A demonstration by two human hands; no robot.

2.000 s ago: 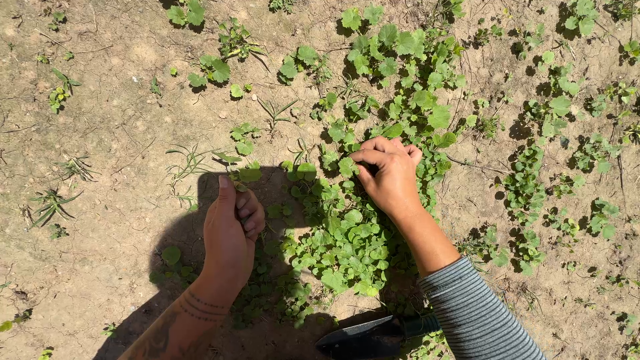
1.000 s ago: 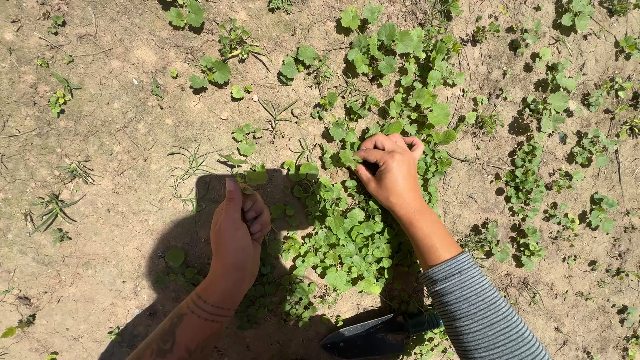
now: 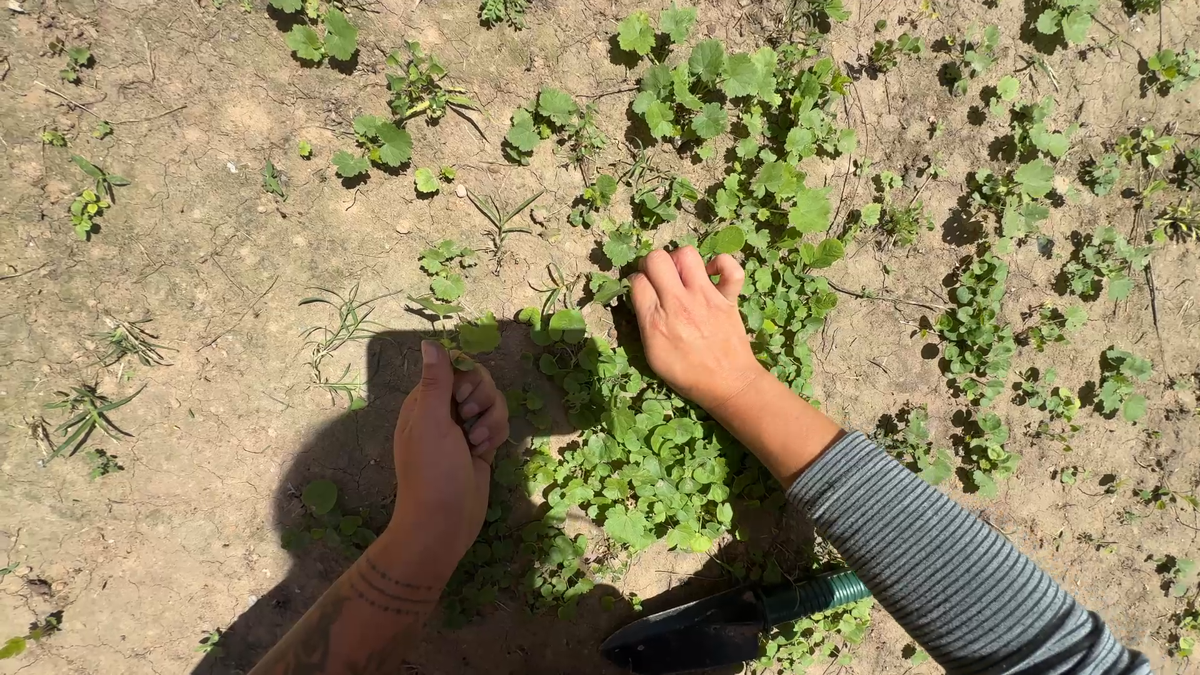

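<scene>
My left hand is closed around a few leafy sprigs, whose round green leaves stick out above the thumb. Over the dense patch of low broad-leaved plants, my right hand reaches in with curled fingers among the leaves. Its fingertips are hidden, so whether they pinch a stem cannot be seen. Below the patch a hand trowel with a dark blade and a green grip lies on the soil, partly under the right forearm.
Dry cracked soil spreads around the patch. Small scattered weeds grow at the left, and a strip of leafy plants runs down the right side. Shadow falls over the ground beneath my left hand.
</scene>
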